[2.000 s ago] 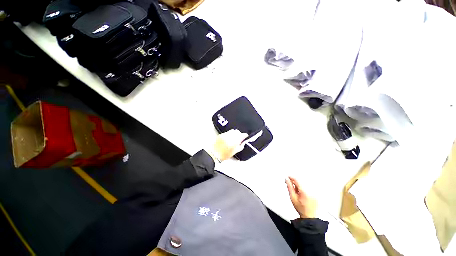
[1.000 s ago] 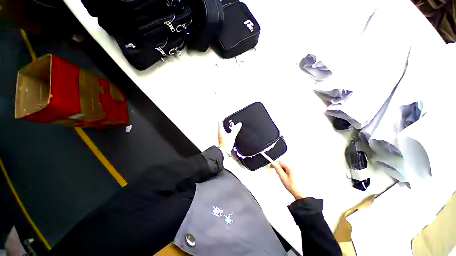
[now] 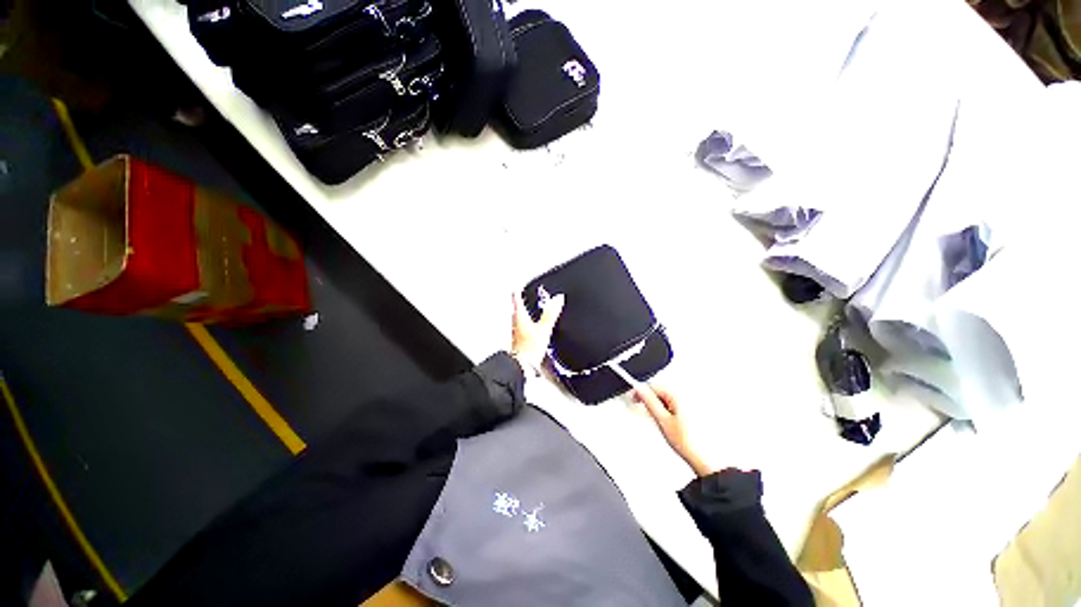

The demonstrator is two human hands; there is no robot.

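Note:
A small black crossbody bag (image 3: pixel 602 306) lies on the white table in front of me, a pale logo at its upper left. White shows along its curved opening near the lower edge. My left hand (image 3: pixel 535 331) grips the bag's left side, with fingers on top beside the logo. My right hand (image 3: pixel 671 422) is at the bag's lower edge, with a finger or a thin pale strip reaching to the opening; I cannot tell which. Whether the right hand holds anything is unclear.
A pile of black bags (image 3: pixel 344 89) stands at the back left, with one black bag (image 3: pixel 548 81) beside it. Crumpled grey-white sheets (image 3: pixel 901 285) and a black strap bundle (image 3: pixel 849 377) lie at right. Tan kraft paper (image 3: pixel 830 548) is at lower right. An open red carton (image 3: pixel 164 243) sits on the floor.
My left hand has moved from the opening to the bag's left side. My right hand has come from the table to the bag's lower edge. The bag is turned slightly, and the camera view has shifted.

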